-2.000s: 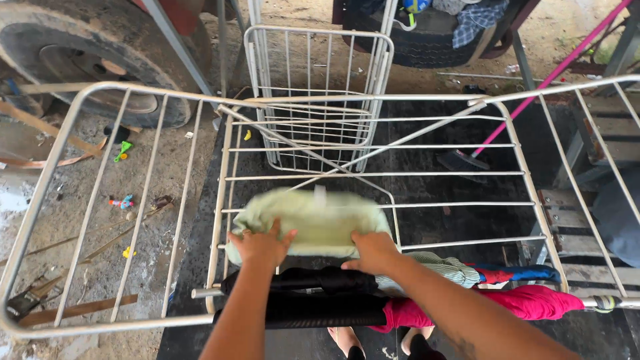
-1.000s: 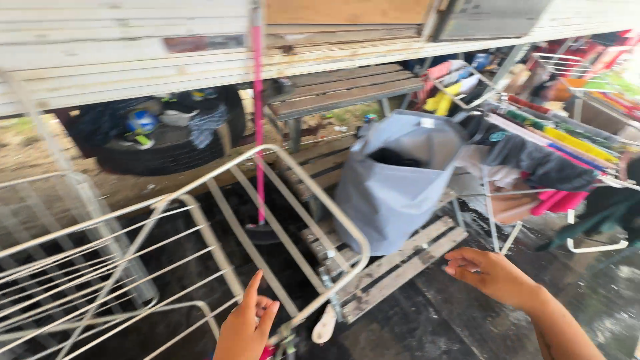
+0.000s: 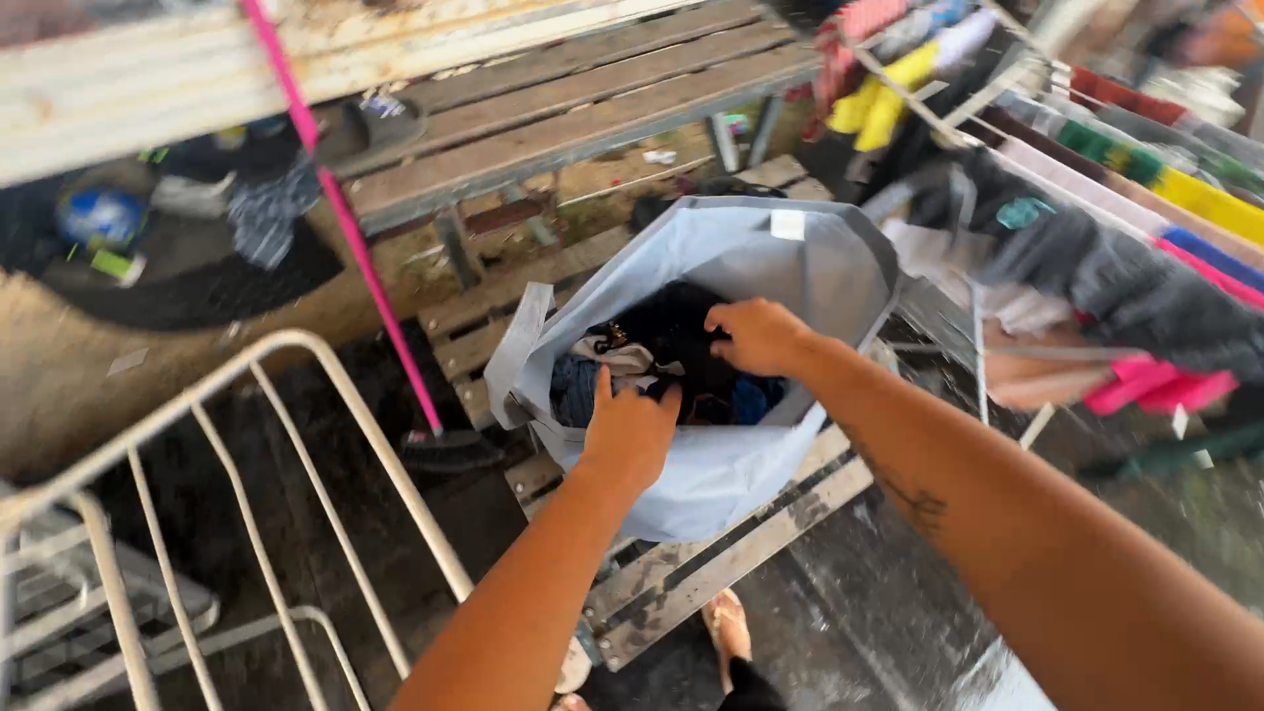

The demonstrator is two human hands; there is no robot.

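Observation:
A light grey-blue fabric laundry bag [image 3: 681,484] stands with its top spread wide on a slatted wooden bench [image 3: 721,573]. Dark, white and blue clothes [image 3: 681,316] lie inside it. My left hand [image 3: 632,430] is at the bag's near side, over the clothes, its fingers apart and nothing held. Over the right part of the opening, my right hand [image 3: 755,336] has its fingers spread and curved above a dark garment; it holds nothing that shows.
A white metal drying rack [image 3: 286,474] stands at the left, and a pink-handled broom [image 3: 370,267] leans behind it. Another slatted bench [image 3: 592,109] is beyond the bag. At the right, a second rack bears many clothes [image 3: 1066,217]. A foot [image 3: 728,622] shows below.
The view has swung right from the white rack to the bag. Two seconds ago both hands were on a pale green garment at the rack; now they are over the bag's opening.

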